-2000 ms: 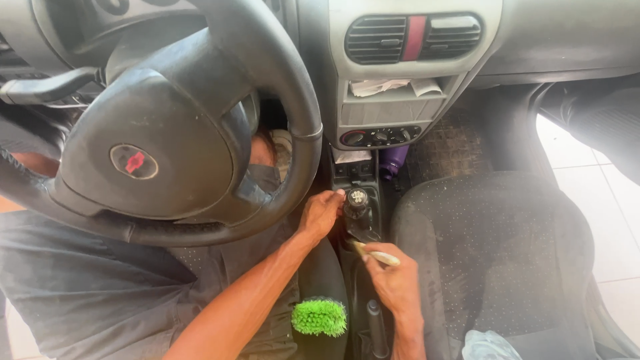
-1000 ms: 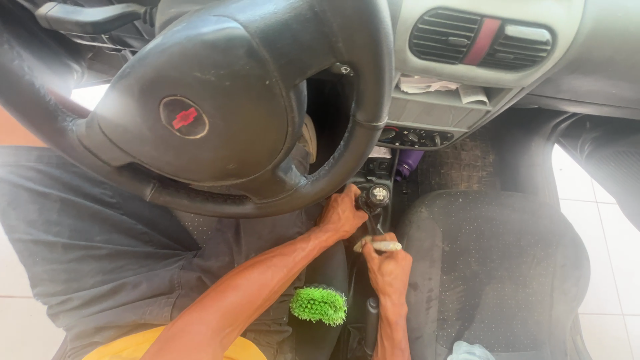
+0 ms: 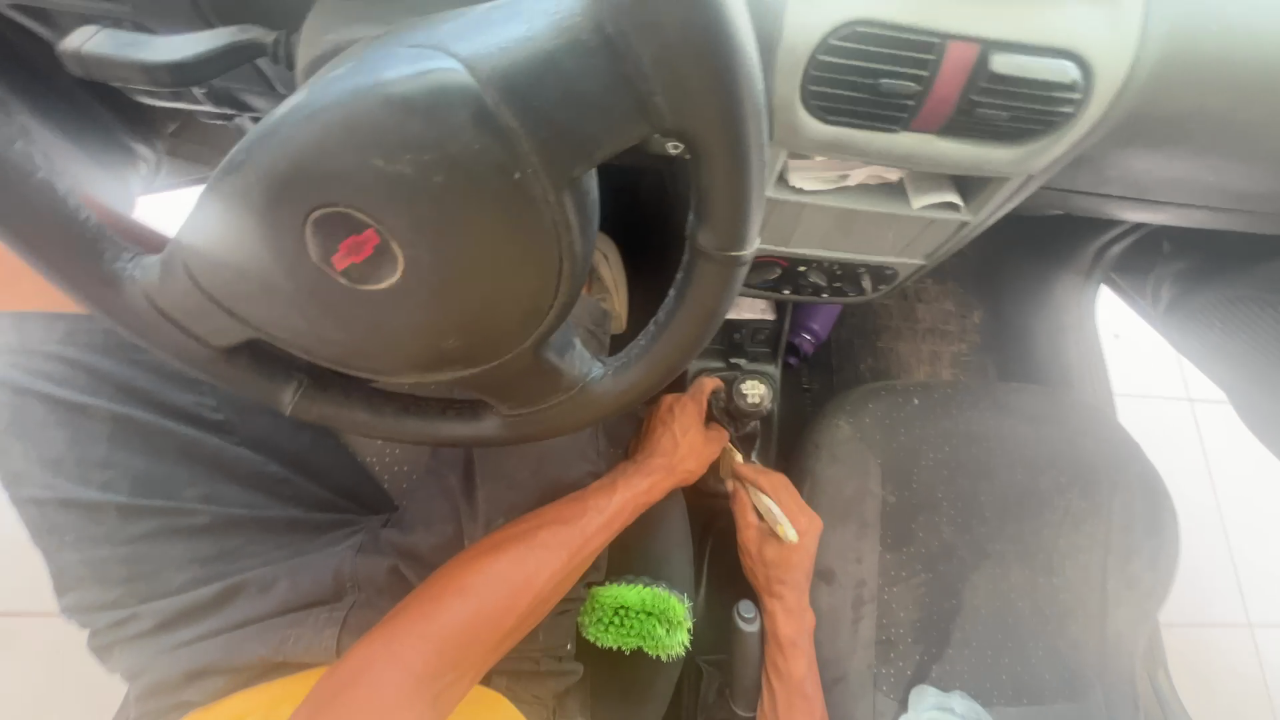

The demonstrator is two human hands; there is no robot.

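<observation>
My left hand [image 3: 683, 432] is at the left side of the gear shift knob [image 3: 751, 394], its fingers curled at the dark boot beneath; whether they grip it cannot be made out. Just behind the knob, my right hand [image 3: 778, 525] holds a brush by its pale handle [image 3: 774, 512]. The brush's head points toward the base of the gear lever, close to my left fingertips, and its bristles are mostly hidden. A bright green bristled brush head [image 3: 637, 620] lies on the edge of the driver's seat, between my forearms.
The steering wheel [image 3: 725, 200] rises close on the left. Behind my right hand is the handbrake lever [image 3: 745, 655]. A purple bottle [image 3: 814, 330] lies beside the console, papers [image 3: 845, 174] fill the dash shelf, and a light cloth [image 3: 940, 703] rests on the passenger seat [image 3: 1010, 560].
The brush handle in my right hand has turned from nearly level to a steep slant. My left hand stays beside the gear knob. The view has shifted noticeably since the earliest frame.
</observation>
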